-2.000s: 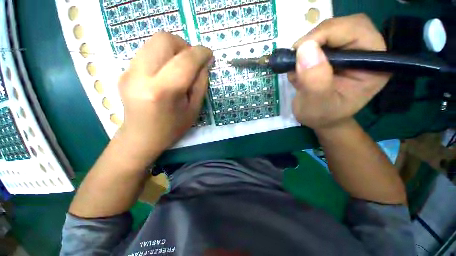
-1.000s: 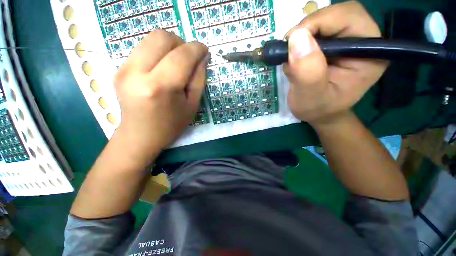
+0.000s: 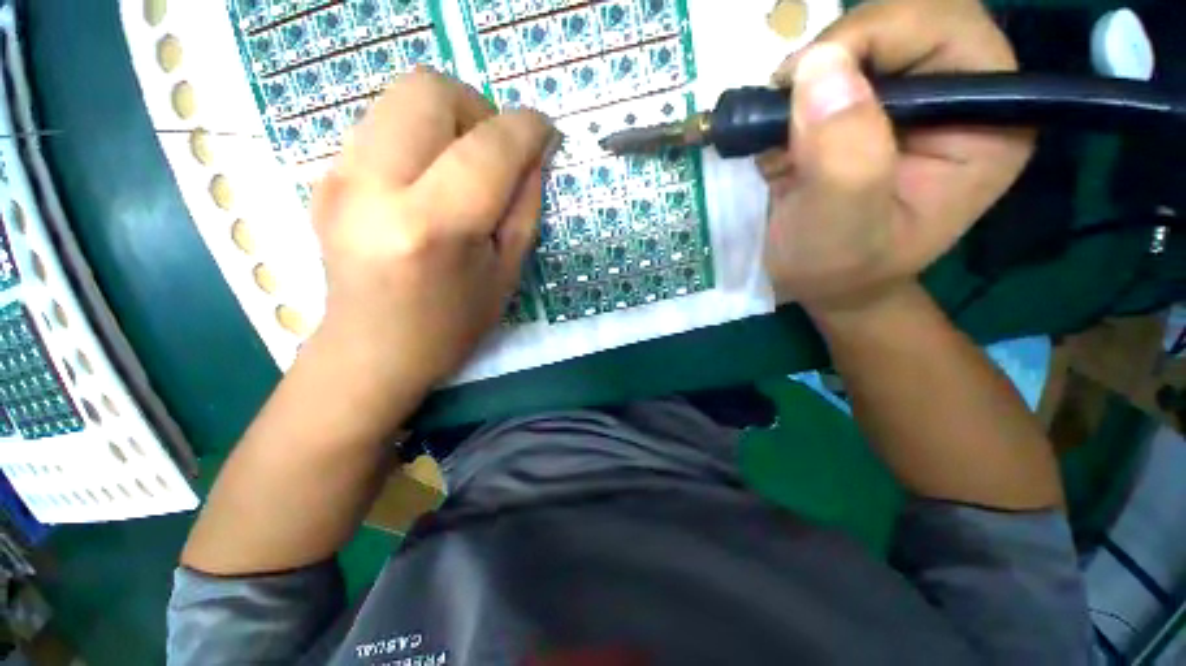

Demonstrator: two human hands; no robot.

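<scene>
Green circuit board panels [image 3: 624, 241] with rows of tiny boards lie on a white carrier tray [image 3: 514, 351] with round holes along its edges. My right hand [image 3: 891, 169] holds the black handle of a soldering iron [image 3: 748, 120] like a pen. The iron's metal tip points left over the right panel; I cannot tell if it touches. My left hand [image 3: 423, 221] is over the panels, its thumb and forefinger pinched near the iron tip. A very thin line, which looks like solder wire [image 3: 221, 132], runs left from this hand; its end at the fingertips is too small to see.
A second white holed tray [image 3: 111, 484] with green panels lies at the left. A small white round cap [image 3: 1121, 46] sits among dark objects at the upper right. The dark green bench edge [image 3: 624, 358] runs below the tray. A light blue thing [image 3: 1021, 368] and cardboard are below right.
The tray with its panels shows slightly further left and up in view. The iron tip has moved right, away from my left fingertips, compared with one second ago. Both hands keep their grips.
</scene>
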